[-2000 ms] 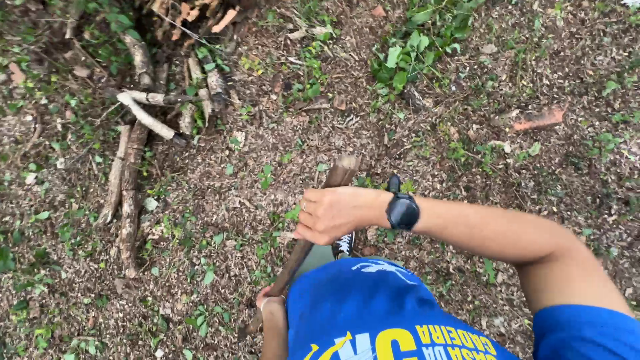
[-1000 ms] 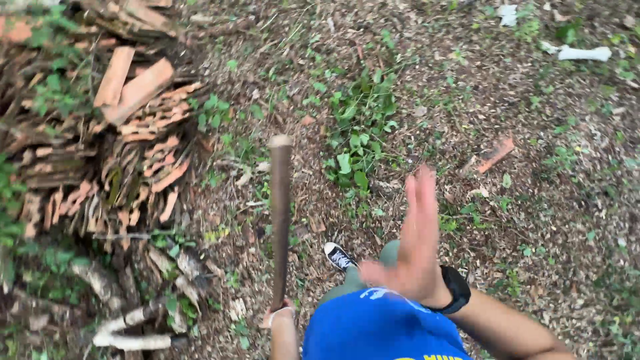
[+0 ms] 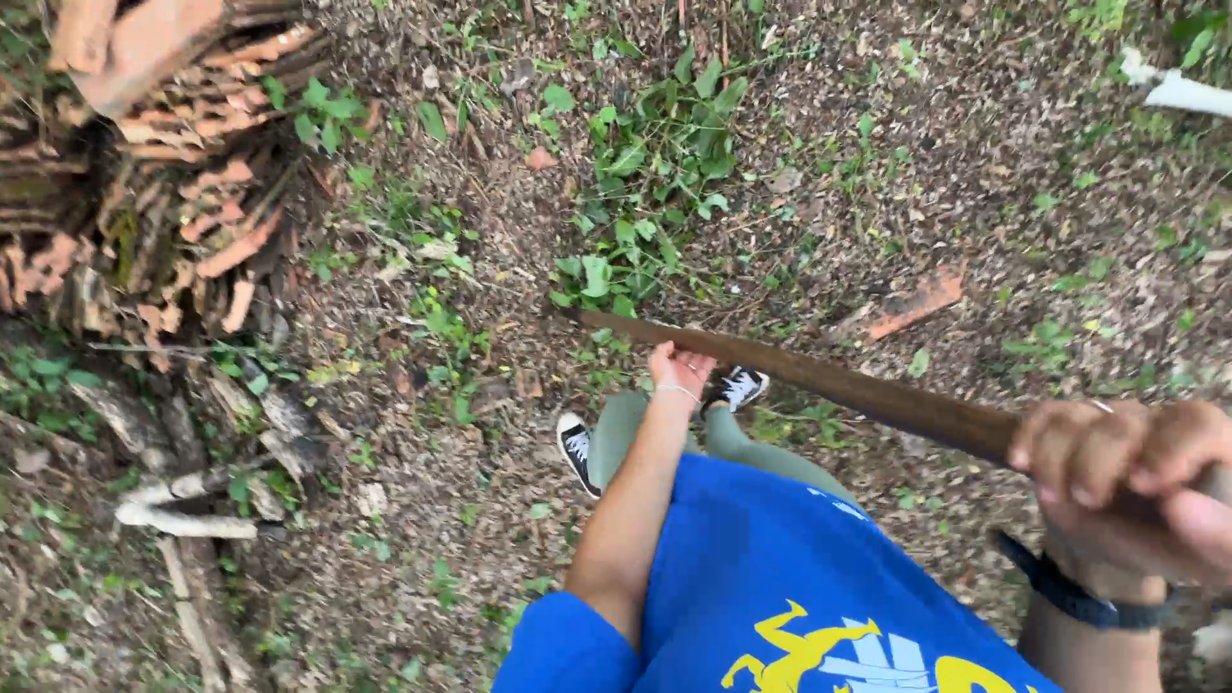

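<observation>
A long brown wooden pole (image 3: 828, 375) runs slantwise across the head view, from the leafy ground near the middle to the right edge. My right hand (image 3: 1126, 481), with a dark watch on its wrist, is wrapped around the pole's near end at the right. Farther along, my left hand (image 3: 681, 371) is against the pole from below, its fingers partly hidden by the wood; how firmly it grips does not show. The pole's far end (image 3: 577, 313) lies by a clump of green leafy plants (image 3: 645, 202) and is dark there.
A stack of broken clay roof tiles (image 3: 212, 173) fills the upper left, with cut branches (image 3: 183, 520) below it. One tile shard (image 3: 914, 303) lies on the leaf litter beyond my feet. A white object (image 3: 1189, 93) is at the upper right.
My right hand, off the pole and raised with its fingers spread one second ago, is now around its near end at the right. The pole has swung from upright in view to slantwise.
</observation>
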